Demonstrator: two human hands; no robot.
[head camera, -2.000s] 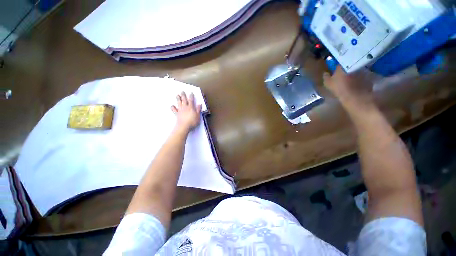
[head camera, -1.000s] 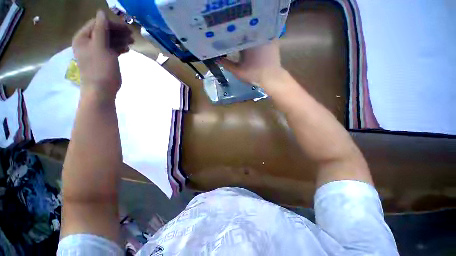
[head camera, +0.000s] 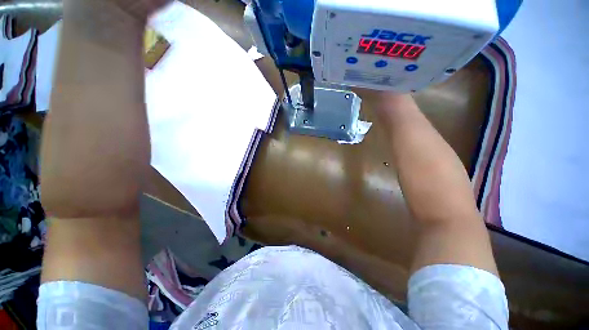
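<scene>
The cutting machine's white and blue head (head camera: 403, 42) is at top centre, showing red 4500. Its upright blade (head camera: 306, 90) stands on the silver base plate (head camera: 329, 115), on the brown table beside the notched right edge of a cut bundle (head camera: 200, 122). The bundle has a white top and striped edge. My right hand (head camera: 392, 102) reaches under the head to the machine handle; the fingers are hidden. My left hand (head camera: 139, 6) is at the top edge, cut off and blurred, and its forearm covers part of the bundle. A yellow weight (head camera: 154, 48) shows beside it.
A large lay (head camera: 542, 129) with a striped edge lies at right. Another striped bundle (head camera: 16, 67) is at upper left. A white scrap (head camera: 365, 131) touches the base plate. Pink and white strips (head camera: 169, 280) and dark patterned cloth (head camera: 19, 174) lie below the table edge.
My left hand has left the bundle's top and moved up and left. The machine has moved with my right hand from the open table close to the bundle's edge. The view has shifted right.
</scene>
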